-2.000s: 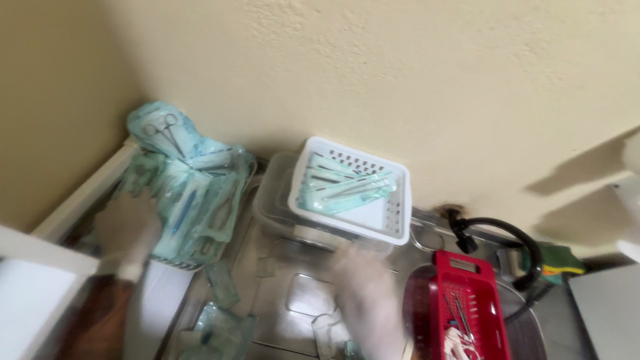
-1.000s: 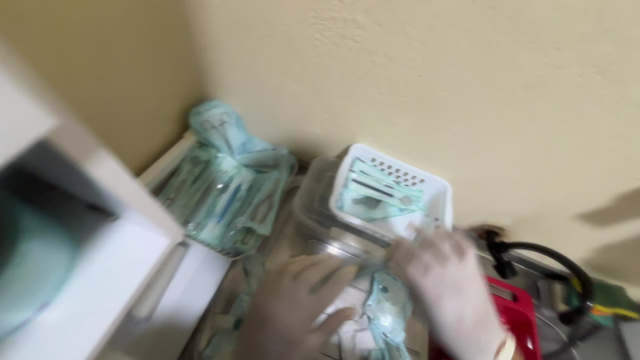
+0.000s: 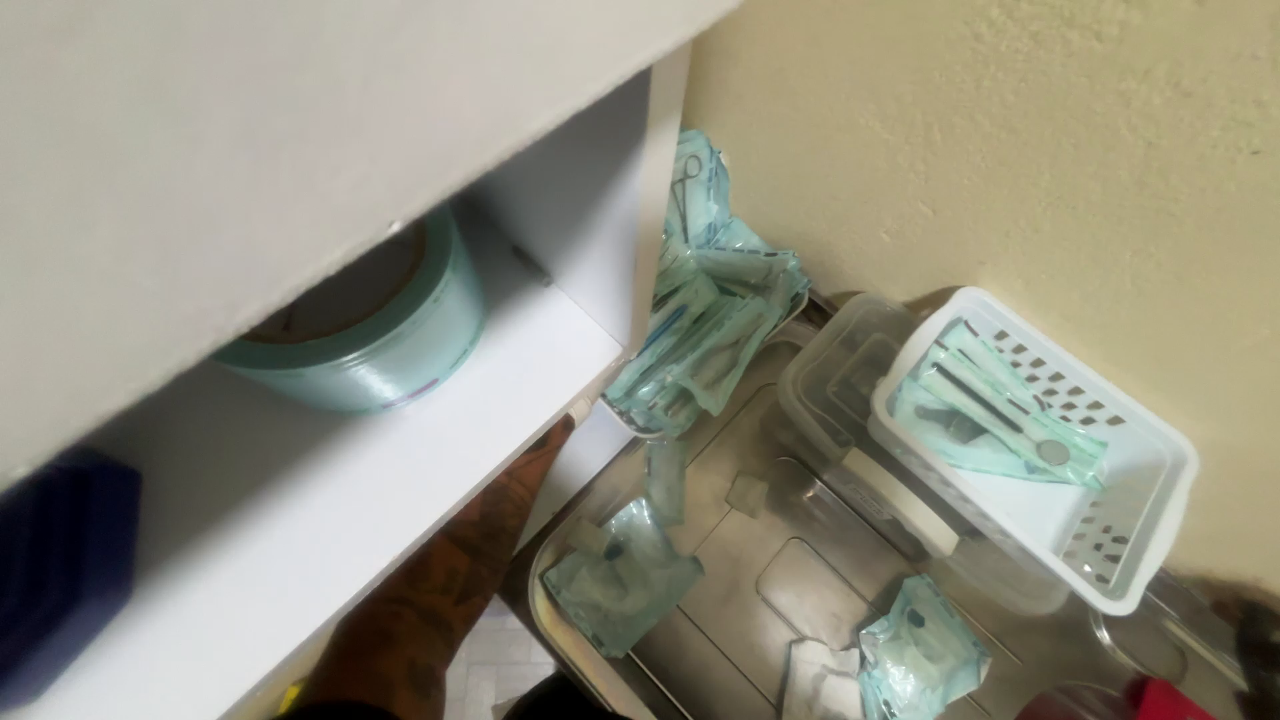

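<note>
My left forearm rises from the bottom, and only a sliver of the gloved left hand [image 3: 580,408] shows under the shelf edge; its fingers are hidden. Close to it, a tray holds a pile of sterilization pouches [image 3: 700,340] with metal instruments inside, one pouch with scissor-like handles on top. My right hand is out of view. A white perforated plastic basket [image 3: 1130,450] holds pouches, one with a dental mirror. It rests on a clear plastic container [image 3: 845,365]. More pouches [image 3: 625,580] and a crumpled pouch [image 3: 925,645] lie on a stainless steel surface [image 3: 810,580].
A white shelf unit [image 3: 330,510] fills the left side close to the camera. On it stand a roll of sterilization pouch tubing [image 3: 400,350] and a dark blue object [image 3: 70,570]. Part of a red item [image 3: 1170,700] shows at bottom right. A textured wall [image 3: 1000,150] rises behind.
The view has swung left, bringing the shelf across it. Both gloved hands were over the steel surface a second ago; the left has moved toward the pouch pile, and the right is out of view.
</note>
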